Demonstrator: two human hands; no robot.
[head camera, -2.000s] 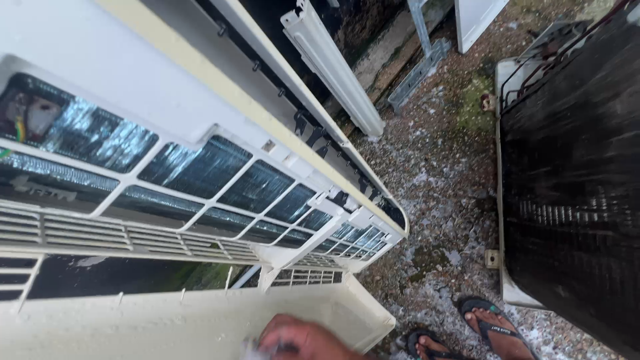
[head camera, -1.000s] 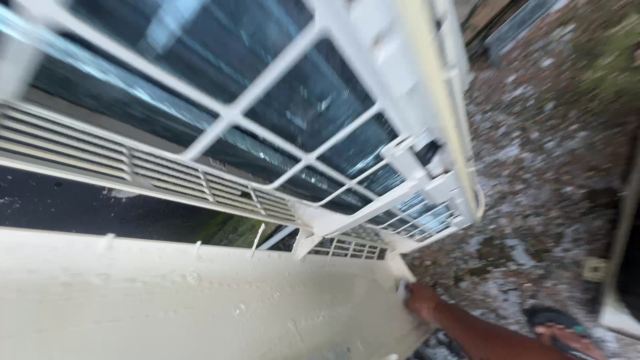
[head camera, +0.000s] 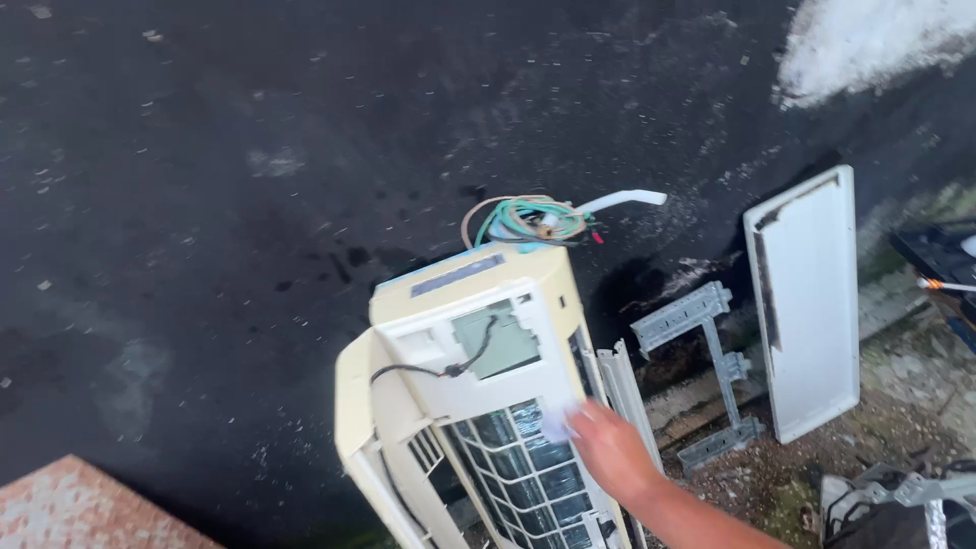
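Note:
The indoor unit of a split air conditioner (head camera: 412, 301), with a cream plastic housing, stands before me. My right hand (head camera: 610, 442) comes in from the lower right, blurred, holding a whitish cloth or wad (head camera: 559, 425) against the white frame beside the filter grille (head camera: 526, 473). Metallic coil fins show behind the grille. Above my hand a greenish cover plate (head camera: 496, 343) sits in the frame, with a black cable and connector (head camera: 455, 370) lying across it. Coiled copper and green tubing (head camera: 534, 217) and a white pipe (head camera: 625, 198) rest at the unit's far end. My left hand is out of view.
A dark wall or surface (head camera: 229, 152) fills the background. To the right are a long white plastic strip (head camera: 629, 389), a galvanized metal bracket (head camera: 713, 335) and a white panel (head camera: 816, 305) on edge. Reddish speckled masonry (head camera: 84, 507) shows at the lower left.
The view has swung widely to the unit's other end. My right hand, at the cream trough's end a second ago, is now on the white frame beside the grille.

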